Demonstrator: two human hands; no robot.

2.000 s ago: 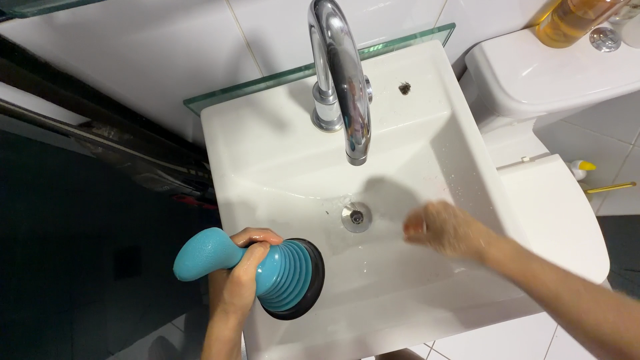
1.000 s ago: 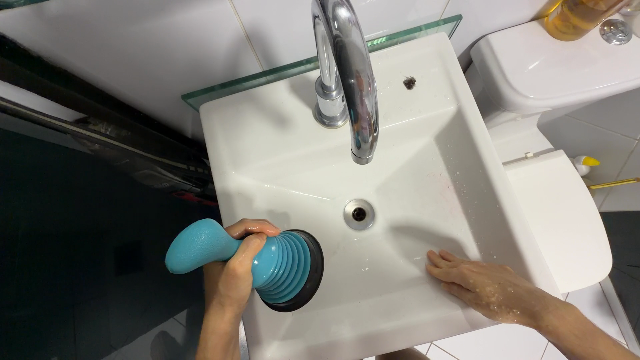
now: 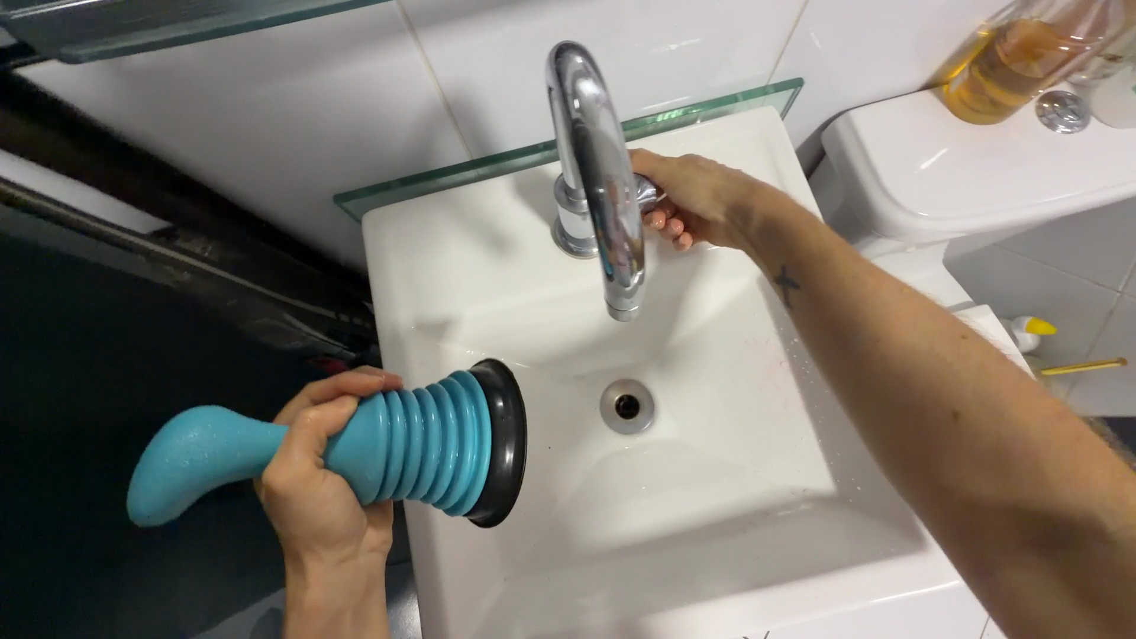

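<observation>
My left hand point(image 3: 324, 470) is closed around the neck of a blue bellows plunger point(image 3: 426, 444), held on its side over the left part of the white washbasin point(image 3: 710, 524). Its black rubber rim faces the metal drain point(image 3: 627, 406). At the back of the basin, my right hand point(image 3: 697, 200) grips the side lever point(image 3: 646, 191) of the chrome faucet point(image 3: 586, 151), its fingers partly behind the spout. The spout's tip hangs above the basin, behind the drain, and no stream of water shows from it.
A glass strip point(image 3: 497, 166) runs along the tiled wall behind the basin. To the right are a toilet cistern point(image 3: 941, 169), bearing a bottle of amber liquid point(image 3: 994, 80), and a yellow-capped bottle point(image 3: 1029, 330) lower down. A dark panel point(image 3: 133, 337) stands at the left.
My right hand has moved from the basin's right side up to the faucet lever. The plunger has turned, its rim now more toward the drain.
</observation>
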